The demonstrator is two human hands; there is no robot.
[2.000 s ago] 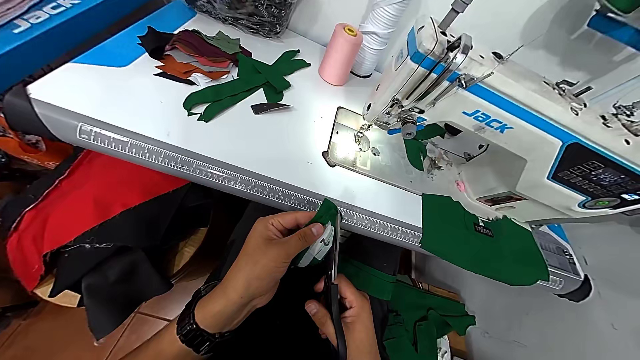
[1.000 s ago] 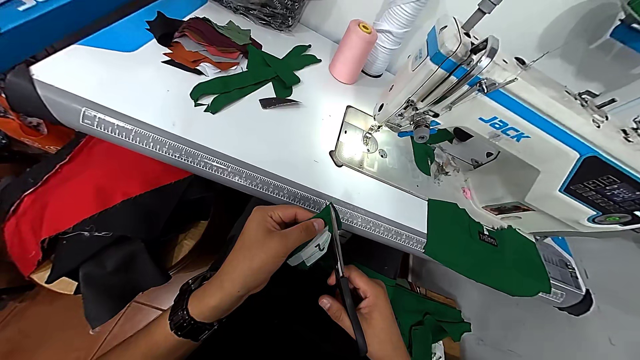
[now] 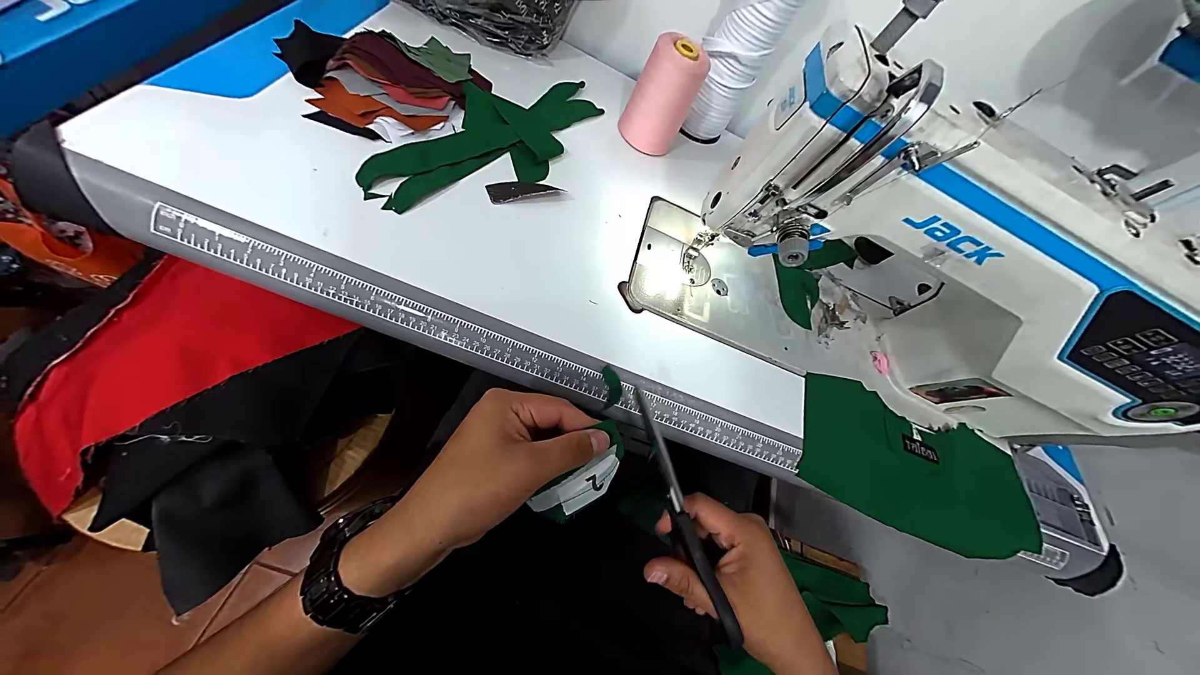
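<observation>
Between thumb and fingers, my left hand (image 3: 525, 450) pinches a small green fabric piece (image 3: 609, 433) with a white marked paper or label (image 3: 581, 486) against it, just off the table's front edge. My right hand (image 3: 736, 572) grips black-handled scissors (image 3: 689, 525), whose blades point up toward the ruler strip, right of the fabric. A narrow green sliver (image 3: 612, 385) lies over the ruler edge, above my left fingertips. Whether it is fully separate from the held piece, I cannot tell.
A Jack sewing machine (image 3: 947, 225) stands at right, a green panel (image 3: 914, 478) hanging over the edge beside it. On the white table (image 3: 309, 206) are green strips (image 3: 469, 145), coloured scraps (image 3: 394, 80), a dark blade-like piece (image 3: 520, 191) and a pink thread cone (image 3: 664, 94). Red fabric (image 3: 178, 356) lies below left.
The scissor blades have come away from the held fabric and now stand to its right. A narrow green sliver now shows above the fabric at the ruler edge.
</observation>
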